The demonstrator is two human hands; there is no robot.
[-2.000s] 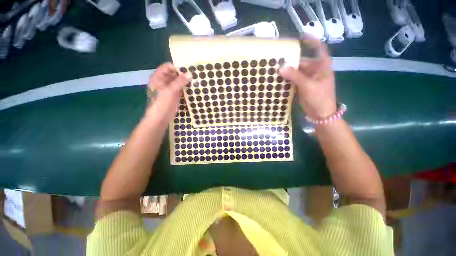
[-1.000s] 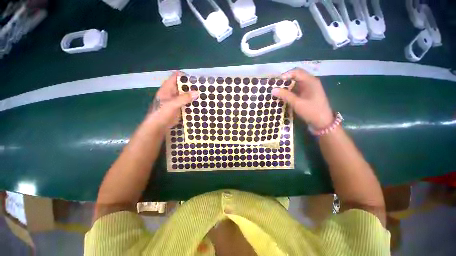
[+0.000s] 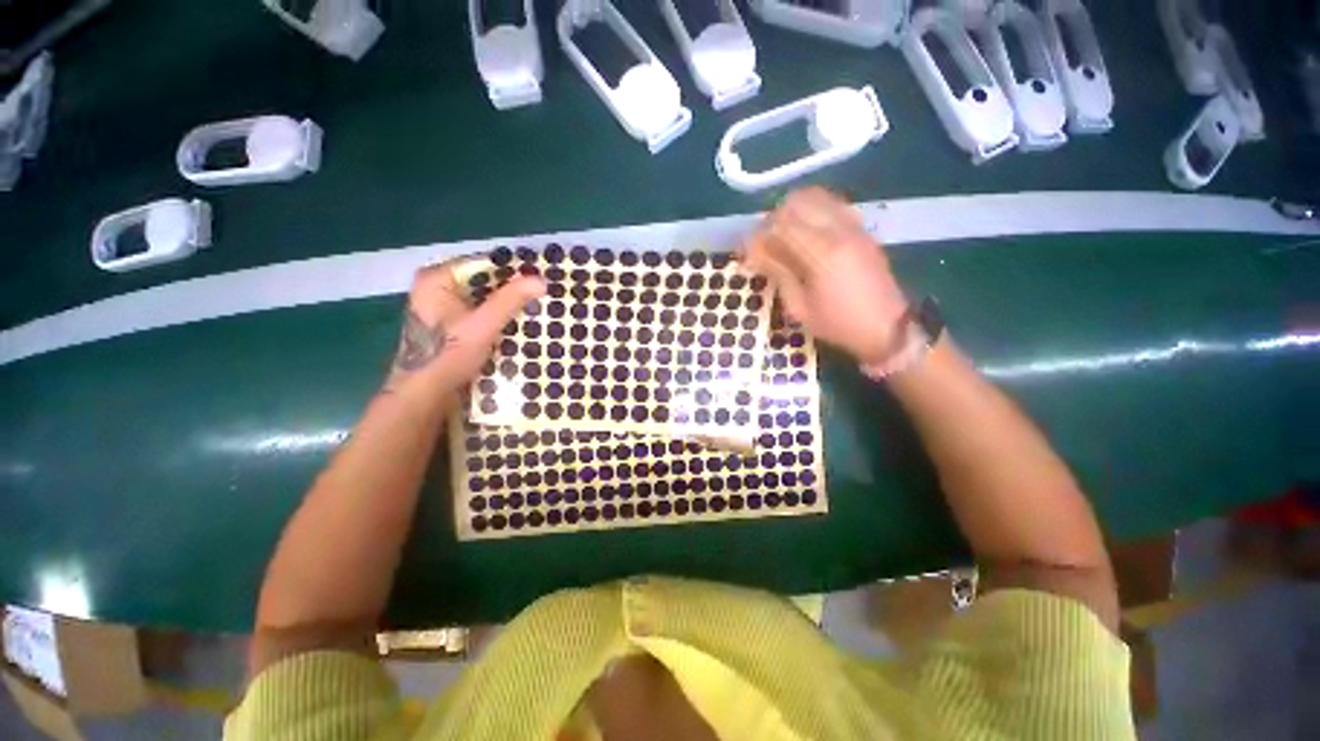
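A cream adhesive dot sheet [image 3: 623,340] with rows of black dots is held slightly tilted over a second, larger-looking dot sheet [image 3: 652,500] that lies on the green surface. My left hand [image 3: 471,322] grips the upper sheet's left edge, thumb on top of the dots. My right hand [image 3: 828,275] is at the upper sheet's top right corner with the fingers bunched together. Whether its fingertips pinch the sheet's corner or a single dot is too blurred to tell. Bright reflections lie on both sheets.
White plastic housings lie beyond the curved white strip [image 3: 999,219], one [image 3: 801,138] just past my right hand and others [image 3: 249,151] at the left and far right. The green surface [image 3: 1100,391] has a near edge, with cardboard boxes [image 3: 87,669] below at the left.
The upper sheet was folded back, then laid flatter, and now sits turned slightly. My right hand has moved from the sheet's right side to its top corner, fingers bunched. The housings have shifted.
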